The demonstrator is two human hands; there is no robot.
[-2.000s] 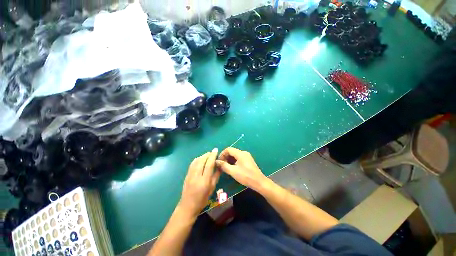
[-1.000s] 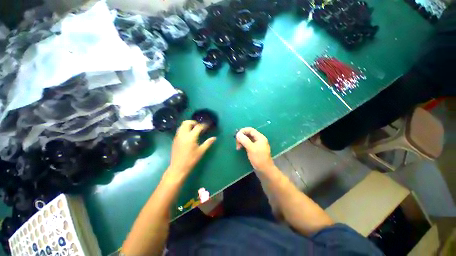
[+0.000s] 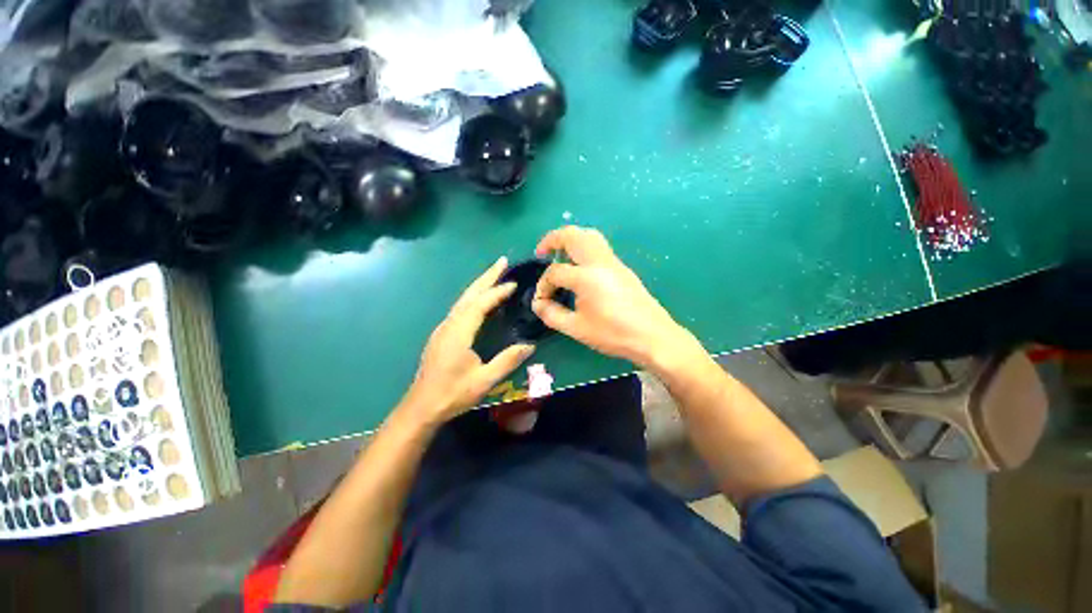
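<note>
A round black housing (image 3: 517,314) is just above the green bench near its front edge, open side up. My left hand (image 3: 465,347) holds it from the left, thumb at the near side and fingers at the far side. My right hand (image 3: 587,293) is over the opening from the right, its fingertips bent into the housing. Whatever the right fingertips hold is hidden; no module or lead shows clearly.
The cream tray stack (image 3: 180,383) with dark discs is at the left edge. Black domes (image 3: 389,188) and housings lie under plastic film (image 3: 431,54) at back left. Red wires (image 3: 944,204) lie right. Pinkish-white scraps (image 3: 540,381) lie at the near edge. A stool (image 3: 1012,407) stands beyond.
The left hand has taken hold of the black housing and brought it nearer. The right hand has moved from beside it to over its opening. The camera view has shifted too.
</note>
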